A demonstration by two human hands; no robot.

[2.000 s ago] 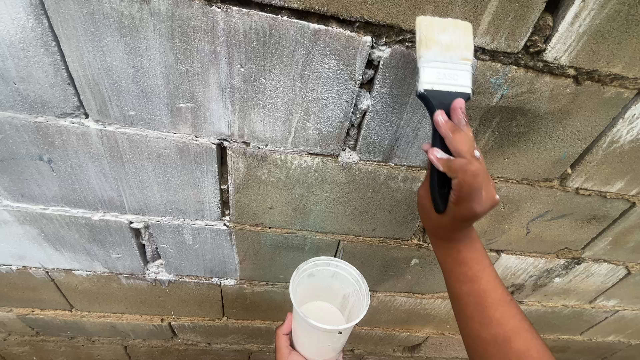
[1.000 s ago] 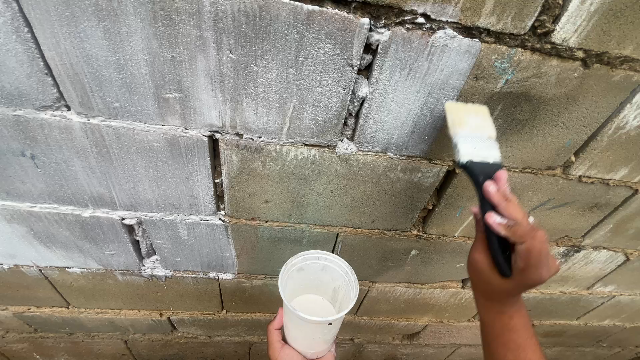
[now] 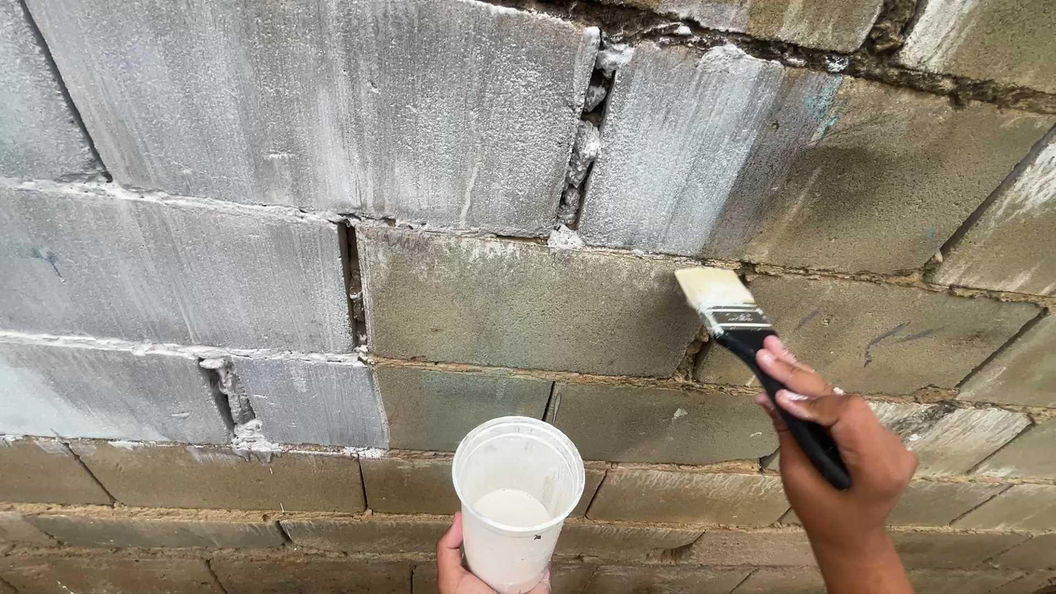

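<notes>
My right hand (image 3: 850, 445) grips the black handle of a flat paintbrush (image 3: 775, 371). Its pale bristles point up and left, over the edge of an uncoated concrete block (image 3: 528, 305); whether they touch it I cannot tell. At the bottom centre my left hand (image 3: 459, 561) holds a translucent white plastic cup (image 3: 518, 495) from below, with white liquid inside. Whitish coating covers the blocks at upper left (image 3: 313, 107) and part of a block (image 3: 676, 140) right of the upper vertical gap. White specks show on the fingers of my right hand.
The concrete block wall fills the view. A rough vertical joint (image 3: 587, 140) with crumbled mortar runs between two upper blocks, and narrower open joints (image 3: 355, 280) lie to the left. Bare brownish blocks (image 3: 891, 181) extend to the right and along the bottom.
The brush in my right hand has moved down from the upper wall, then left, and its bristles now tilt further left. The coated strip right of the upper gap looks whiter than two seconds ago.
</notes>
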